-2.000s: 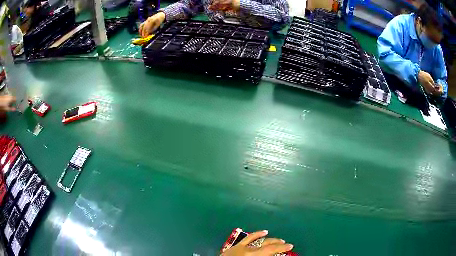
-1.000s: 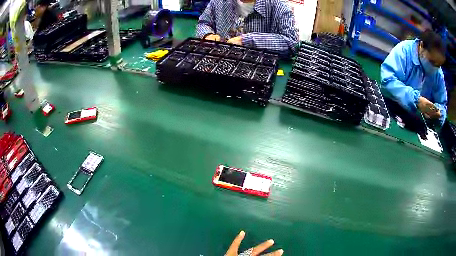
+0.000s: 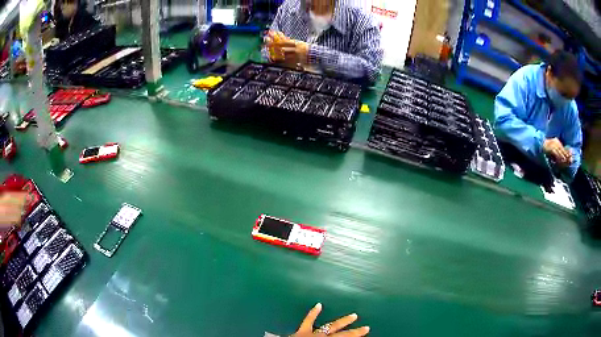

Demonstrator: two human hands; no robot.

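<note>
A red keypad phone lies flat on the green surface in front of me, its black screen at the left end and pale keypad area at the right. My left hand is at the bottom edge, below the phone and apart from it. Its fingers are spread and empty, with a ring-like band on one finger. The rest of the hand is cut off. My right hand is not in view. A silver-grey front housing with an empty window lies to the left. Another red phone lies farther back left.
A parts tray is at lower left, with another person's hand over it. Black tray stacks line the far edge before two seated workers. A metal post stands at far left. A small red item is cut off at the right edge.
The red phone, under my hand two seconds ago, now lies free and appears farther left than one second ago. Another person's hand has appeared over the parts tray.
</note>
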